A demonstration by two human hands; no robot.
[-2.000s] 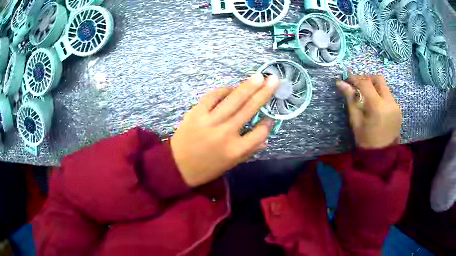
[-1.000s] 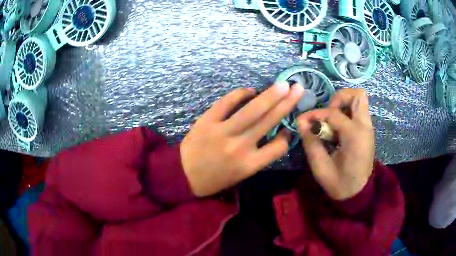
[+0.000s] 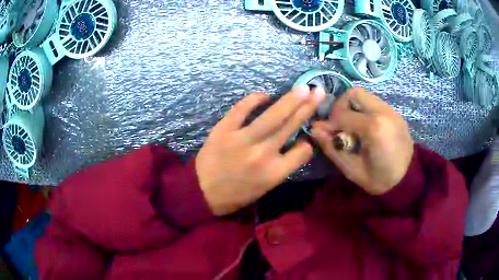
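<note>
An open teal fan head lies on the silvery sheet in front of me, its grey blades partly covered by both hands. My left hand holds it from the left, with fingertips on the blades and thumb near its lower edge. My right hand is closed around a small hand tool. The tool's pale rounded end shows; its tip is hidden. The right fingertips are at the fan's lower right side.
A second open fan with thin red and dark wires lies just behind. Fans with grilles lie at the top and in a heap at left. Loose grille covers are piled at right. The sheet's near edge curves below my hands.
My right hand has come left from beside the small parts to the fan and stays there, turned slightly. My left hand and the fan have shifted slightly right since the first frame.
</note>
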